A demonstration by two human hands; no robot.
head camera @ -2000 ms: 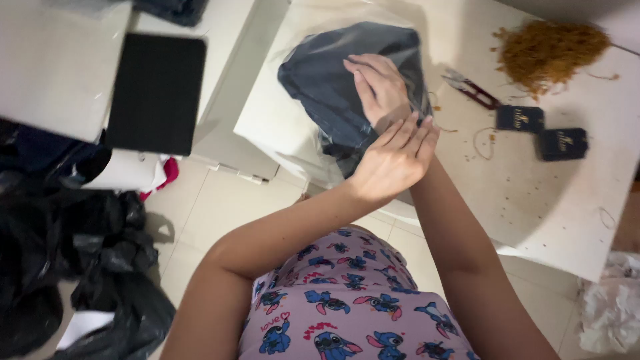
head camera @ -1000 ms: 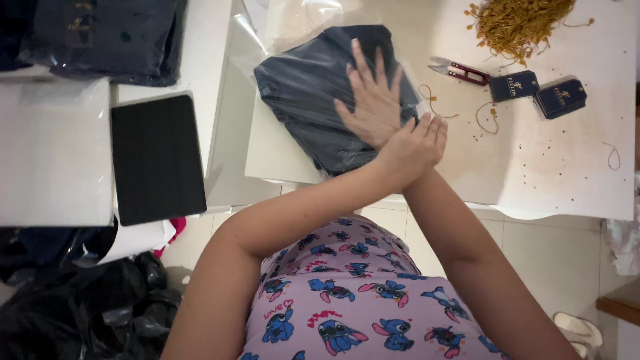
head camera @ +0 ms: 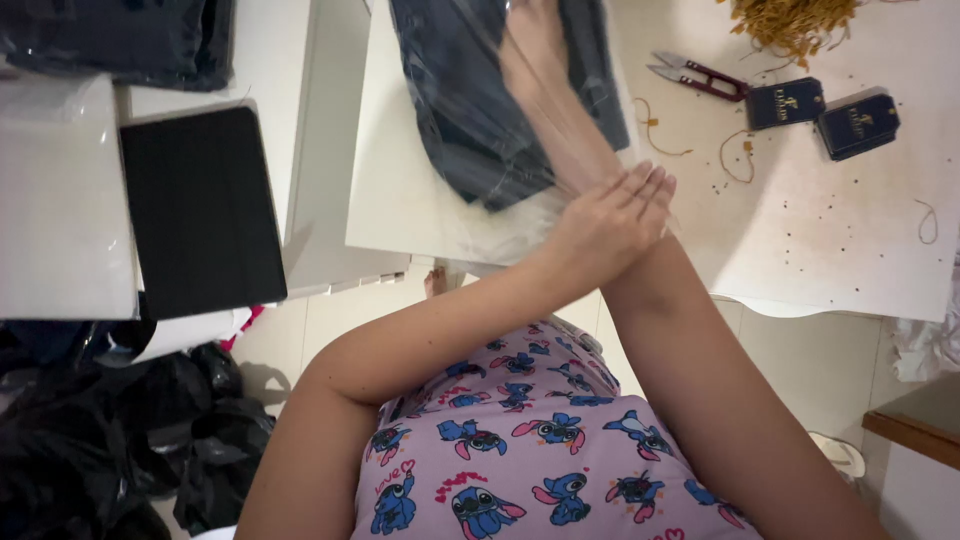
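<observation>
A clear plastic bag point(head camera: 487, 232) holds a folded dark navy garment point(head camera: 465, 112) on the white table, cut off by the top edge of the view. My right hand point(head camera: 534, 49) is inside the bag, over the garment, with its fingertips blurred and partly out of view. Across my right forearm, at the bag's mouth, lies my left hand point(head camera: 619, 214), its fingers close together on the plastic. Right of the bag are thread snips point(head camera: 701, 76) with dark red handles, two groups of navy hang tags point(head camera: 785, 103) and loose tan tag strings point(head camera: 736, 156).
A heap of tan strings point(head camera: 795, 22) lies at the top right. To the left are a black tablet-like case point(head camera: 202, 210), a white plastic-wrapped stack point(head camera: 60, 202) and bagged dark clothing point(head camera: 120, 37). Black plastic bags point(head camera: 97, 442) sit lower left. The table's front edge point(head camera: 825, 307) runs near my arms.
My right hand has moved farther up over the garment, and its spread fingers no longer show fully. My left hand stays at the bag's mouth, across my right arm.
</observation>
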